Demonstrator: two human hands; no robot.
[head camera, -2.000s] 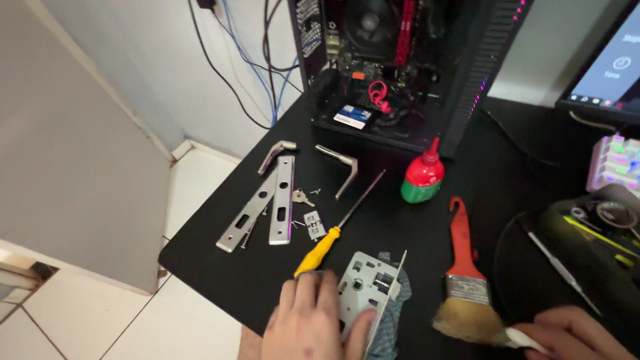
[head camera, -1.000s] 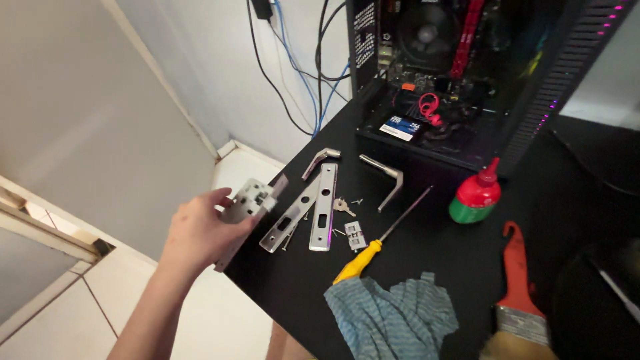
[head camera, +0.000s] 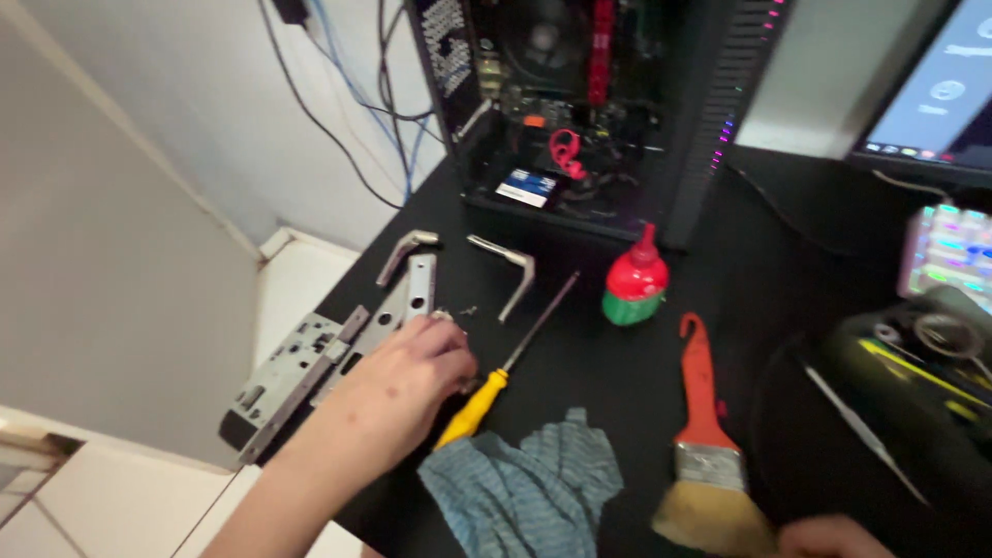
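Note:
My left hand (head camera: 422, 368) reaches over the metal door-handle plates (head camera: 421, 283), its fingers bent down beside the yellow-handled screwdriver (head camera: 480, 403); what lies under the fingertips is hidden. Left of that arm, a mortise lock body (head camera: 291, 380) rests at the desk's left edge. Two metal lever handles (head camera: 407, 252) (head camera: 515, 263) lie beyond the plates, with small screws (head camera: 468, 311) near them. Only part of my right hand (head camera: 829, 539) shows at the bottom right, beside the bristles of a red-handled paintbrush (head camera: 705, 434); its grip cannot be told. A crumpled blue cloth (head camera: 535, 484) lies between the hands.
An open computer case (head camera: 566, 209) stands at the back of the black desk. In front of it is a red and green squeeze bottle (head camera: 635, 287). To the right are a white-handled tool (head camera: 860, 434), a dark tool bag (head camera: 922, 372), a lit keyboard (head camera: 953, 248) and a monitor (head camera: 930, 93).
My left hand has let go of the lock body at the desk's left edge and moved right to the handle plates. Two seconds ago the lock body was on the cloth.

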